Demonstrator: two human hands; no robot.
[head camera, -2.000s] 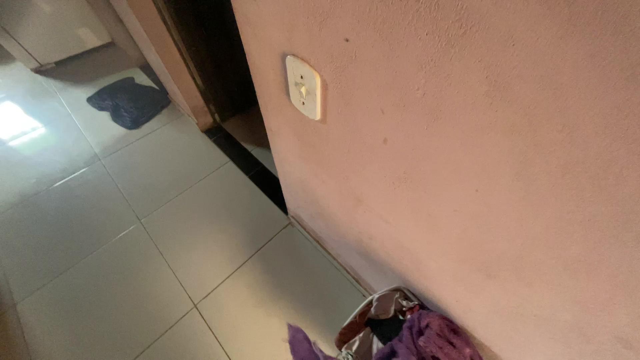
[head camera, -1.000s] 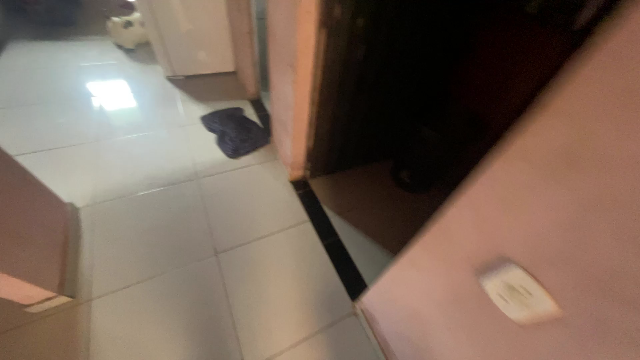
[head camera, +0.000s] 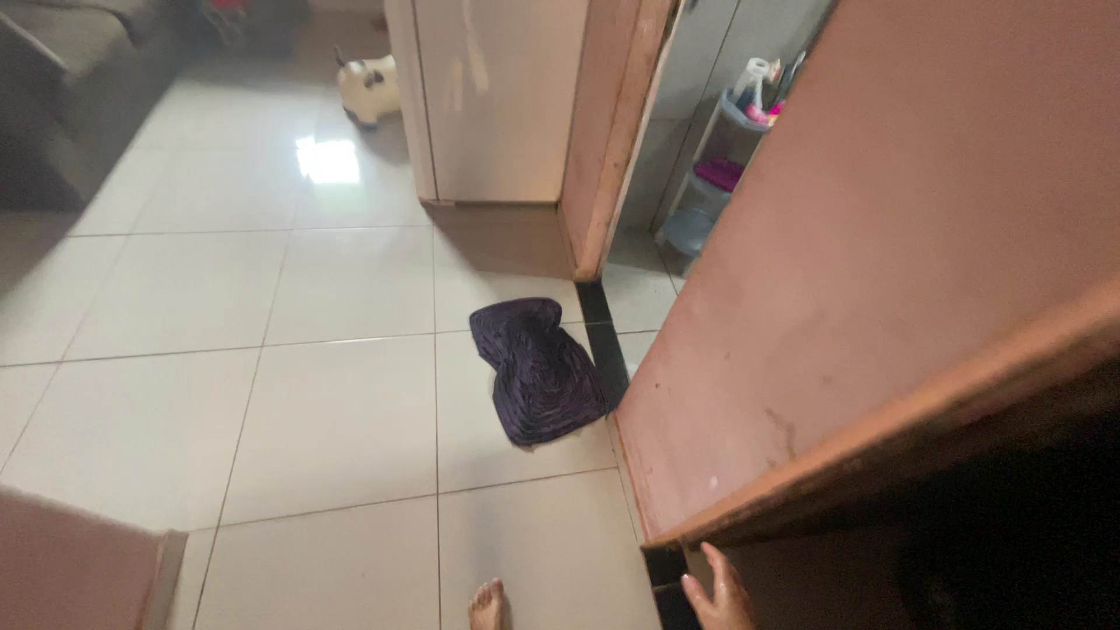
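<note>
My right hand (head camera: 721, 591) shows at the bottom edge, right of centre, with its fingers apart and nothing in them. It appears over the dark threshold of a doorway, below the edge of a pink wall (head camera: 840, 289). Ahead on the floor lies a rumpled dark purple mat (head camera: 542, 372), beside the black threshold strip (head camera: 604, 346) of a farther doorway. A bare foot (head camera: 486, 605) is at the bottom. My left hand is out of view.
A shelf rack (head camera: 691, 229) with bottles and a pink item stands through the farther doorway. A pale cabinet (head camera: 499, 105), a black-and-white toy animal (head camera: 369, 89) and a grey sofa (head camera: 74, 96) are beyond. A low wall end (head camera: 79, 560) juts in at lower left.
The view has moved forward along the passage. My right hand and a foot have come into sight, and the shelf rack now shows. The light switch and purple cloth are out of view.
</note>
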